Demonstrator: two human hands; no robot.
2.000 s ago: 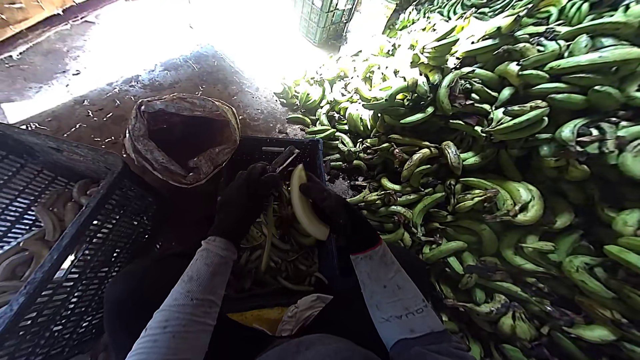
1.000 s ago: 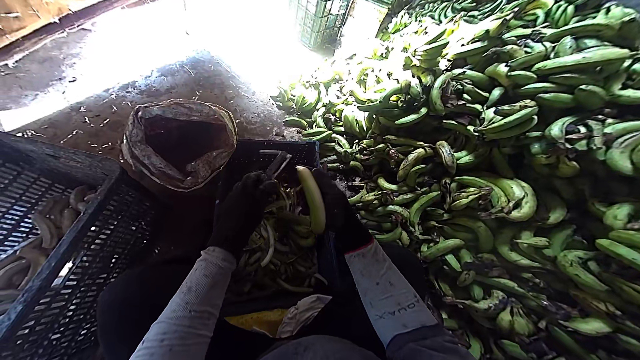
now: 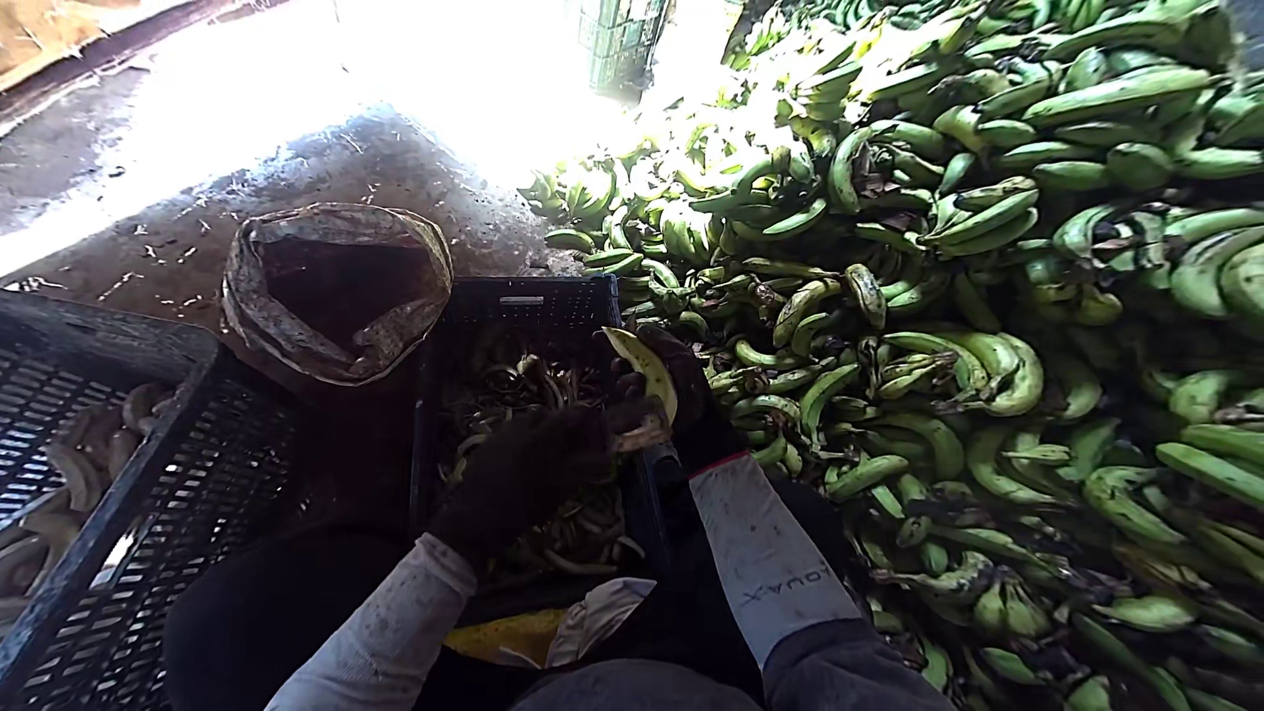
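Note:
In a dark glove, my right hand [image 3: 686,390] grips a partly peeled green plantain [image 3: 644,367], which slants above the right side of a black plastic crate [image 3: 523,288]. My left hand [image 3: 538,469], also dark-gloved, is closed around a small peeling tool [image 3: 640,433] at the plantain's lower end; the tool's shape is mostly hidden. Beneath both hands, plantain peels [image 3: 578,548] fill the crate.
Green plantains [image 3: 987,365] are heaped along the right side. At the left, a black lattice crate [image 3: 148,464] holds peeled plantains [image 3: 84,459]. An open sack [image 3: 341,365] stands between the crates. A green crate [image 3: 622,44] is at the back.
My left hand has moved toward the right hand, from the plantain's left side to its lower end. The plantain now tilts with its upper tip to the left.

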